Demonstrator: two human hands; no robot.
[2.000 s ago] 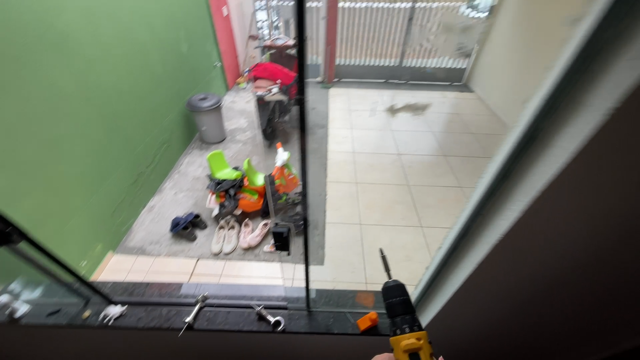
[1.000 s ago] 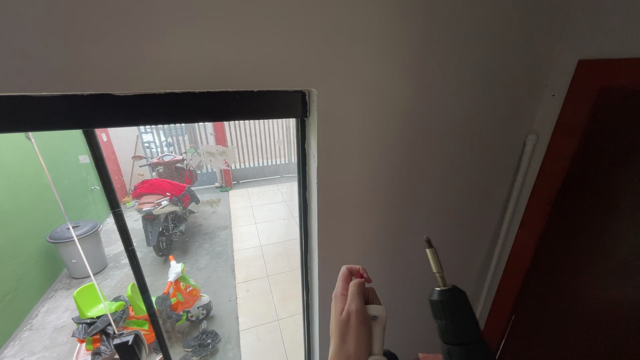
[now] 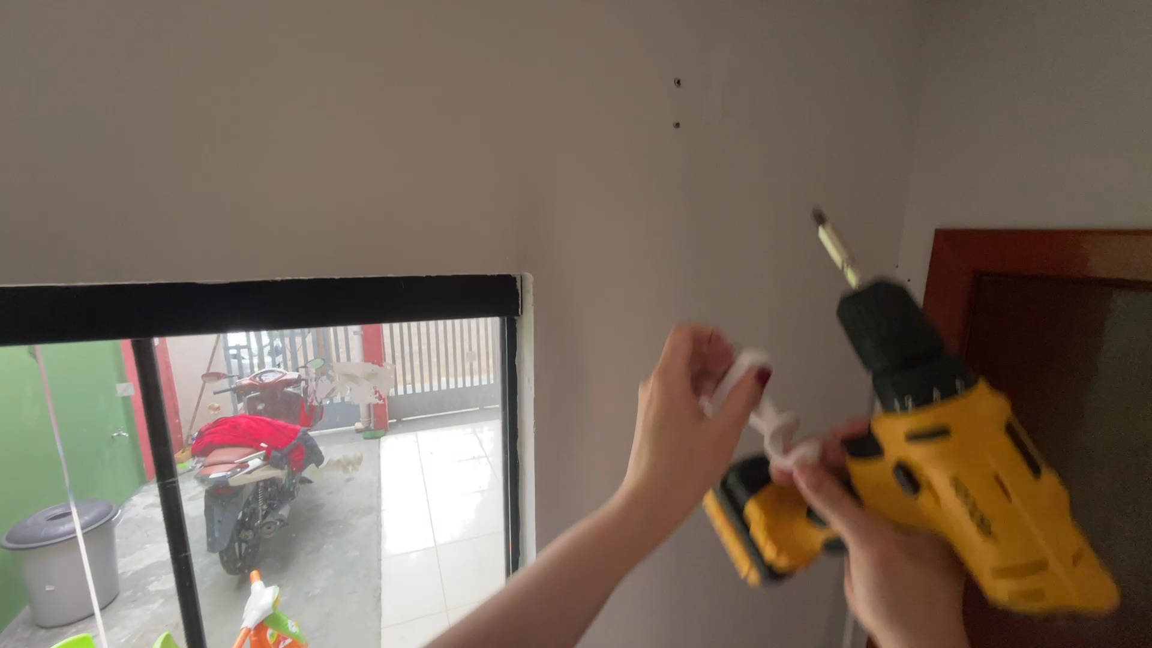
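Note:
My left hand (image 3: 688,418) grips one end of a small white bracket-like piece (image 3: 765,414), pinched between thumb and fingers. My right hand (image 3: 886,540) holds a yellow and black cordless drill (image 3: 981,495), and its thumb also touches the lower end of the white piece. A driver bit (image 3: 835,245) sticks out of the chuck, tilted up and to the left. Two small dark holes or plugs (image 3: 677,103), one above the other, show in the wall above my hands. The right hand's fingers are partly hidden behind the drill and the white piece.
A black-framed window (image 3: 270,306) is at the left, with a motorcycle (image 3: 261,459) and a grey bin (image 3: 63,558) beyond the glass. A reddish-brown wooden door frame (image 3: 949,270) stands at the right. Beige wall (image 3: 585,207) lies between them.
The view has swung up from the window sill to the wall. My left hand, not seen two seconds ago, is now at the white piece with the right hand beside it. The drill has turned more sideways.

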